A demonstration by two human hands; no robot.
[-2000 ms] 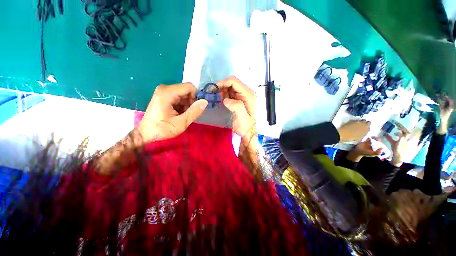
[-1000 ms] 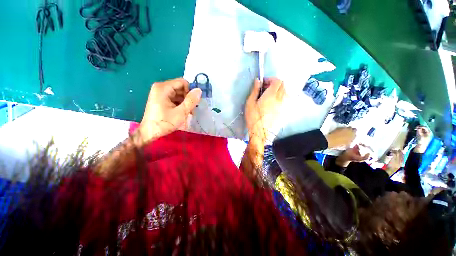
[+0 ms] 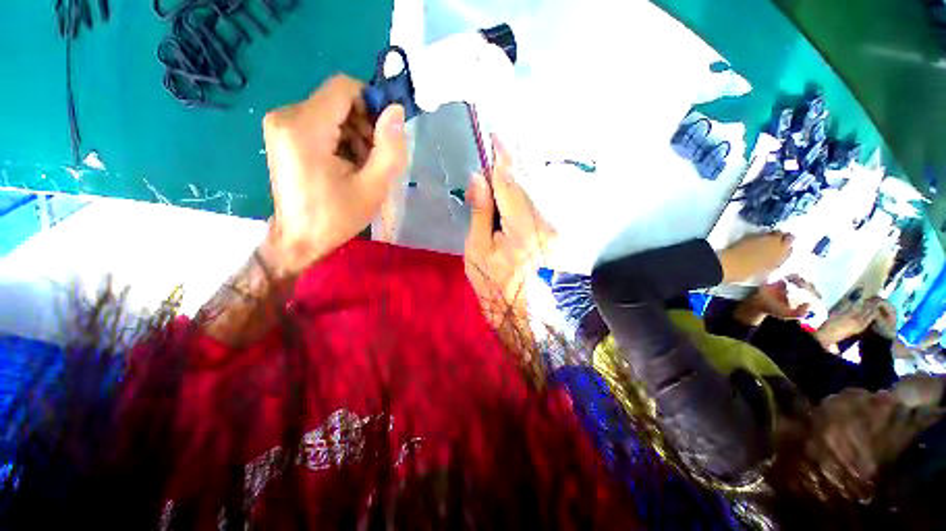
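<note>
My left hand (image 3: 327, 161) pinches a dark padlock (image 3: 391, 88) between thumb and fingers. The round shackle loop points up and my fingers partly cover the body. My right hand (image 3: 505, 223) grips the handle of a mallet. The mallet's white head (image 3: 448, 64), with a black end at its right, is raised close beside the padlock. I cannot tell whether head and padlock touch. The mallet's thin shaft runs down into my right hand, which hides most of the grip. A grey pad (image 3: 430, 197) shows below, between my hands.
Shackles (image 3: 202, 52) lie tangled on the green surface (image 3: 124, 135) at upper left, with a smaller group further left. Dark pieces (image 3: 703, 145) lie on the white sheet (image 3: 612, 114) at right. Beyond is a heap of dark bodies (image 3: 794, 156). A neighbour's sleeved arm (image 3: 659, 280) reaches in at right.
My right hand first left the padlock and took the mallet's handle. The mallet head has since swung left to the padlock. My left hand has raised the padlock up and slightly left.
</note>
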